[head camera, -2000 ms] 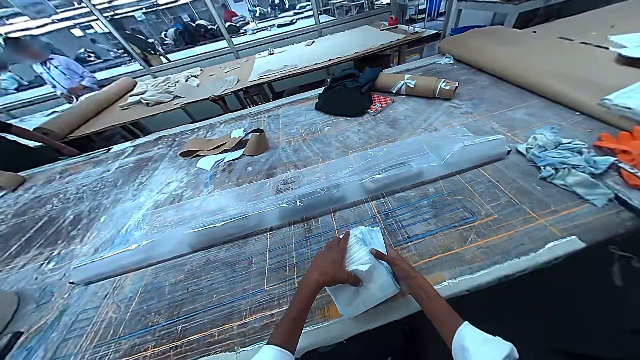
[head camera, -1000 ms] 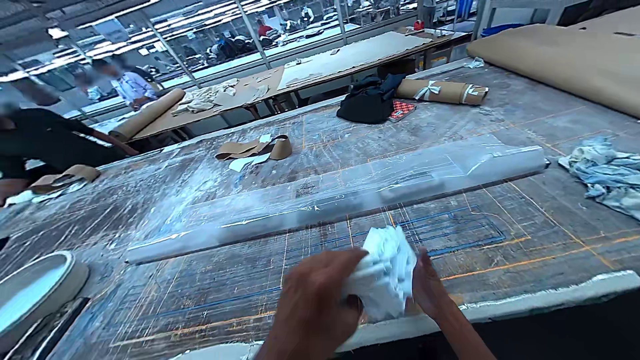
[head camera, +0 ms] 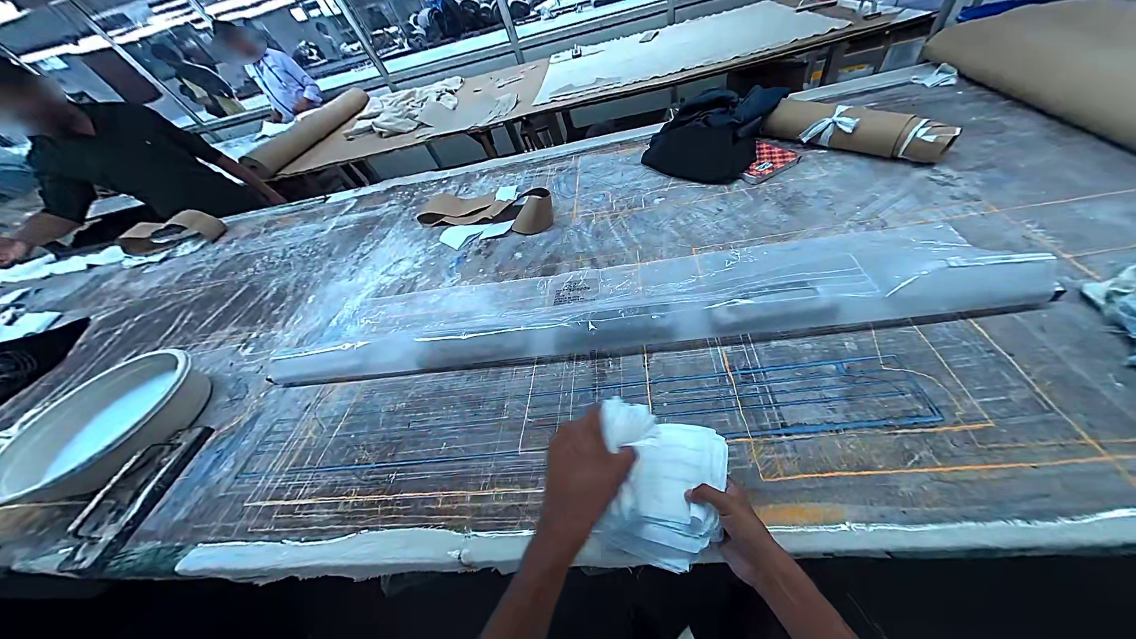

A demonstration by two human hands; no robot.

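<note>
A stack of thin white fabric pieces (head camera: 679, 479) is held between my two hands over the near edge of the worktable. My left hand (head camera: 581, 470) grips its upper left part, where the cloth is bunched. On the lower right, my right hand (head camera: 732, 524) pinches the stack's edge, thumb on top. Beyond the hands, a long roll in clear plastic wrap (head camera: 657, 319) lies across the table. Blue and orange lines are marked on the tabletop (head camera: 799, 453) around the stack.
At the left are an oval basin with whitish content (head camera: 98, 426) and a dark metal-framed tool (head camera: 133, 506). Farther back lie brown paper strips (head camera: 488, 211), black cloth (head camera: 710, 133) and a tied brown roll (head camera: 861, 129). A person in dark clothing (head camera: 151, 160) leans at the far left.
The white stack was flatter two seconds ago; its layers are now fanned and bunched at my left hand. The view has swung left, bringing in the basin and the person in dark clothing.
</note>
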